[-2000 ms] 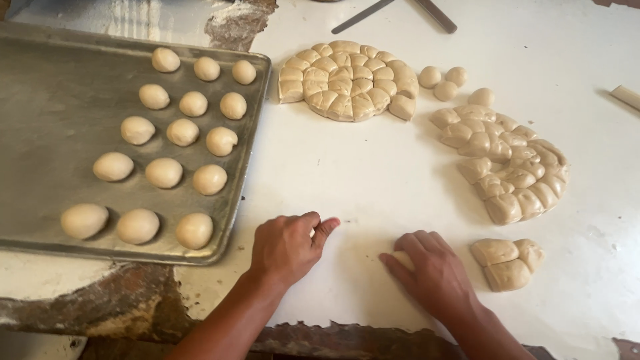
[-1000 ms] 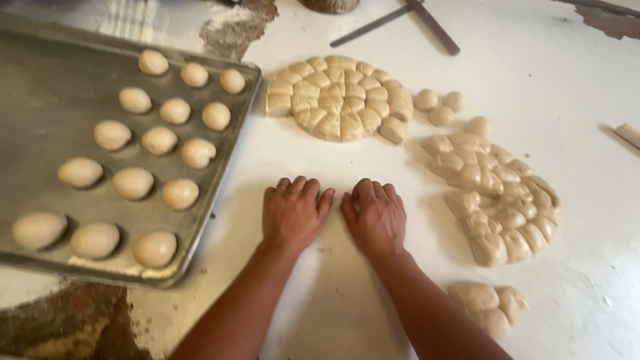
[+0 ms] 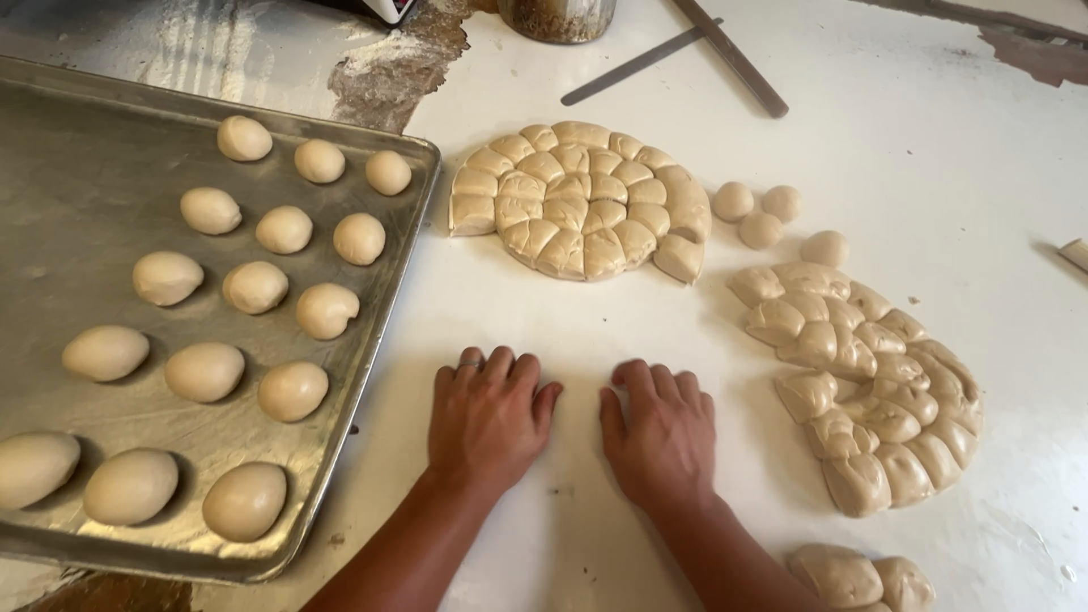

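Note:
My left hand (image 3: 491,416) rests palm down on the white worktable, fingers curled, with a ring on one finger. Beside it, a small gap away, my right hand (image 3: 663,429) is cupped palm down. Whether dough lies under either palm is hidden. Above both hands sits a round slab of cut dough (image 3: 586,200). Another cut dough slab (image 3: 875,374) lies right of my right hand, with a smaller dough cluster (image 3: 850,578) below it. Several small dough balls (image 3: 761,229) lie between the slabs. Rows of rounded dough balls (image 3: 255,287) sit on a metal baking tray (image 3: 340,425) at left.
A long flat strip (image 3: 642,64) and a brown bar (image 3: 744,68) cross near the back. A stained metal container (image 3: 557,17) stands at the top edge. Some light-coloured object (image 3: 1076,253) lies at the far right. The table surface is worn through near the tray's back corner (image 3: 391,85).
My hands were farther apart two seconds ago, the left with its thumb raised; they came close together and are now slightly apart, both palm down. The dough slabs look unchanged.

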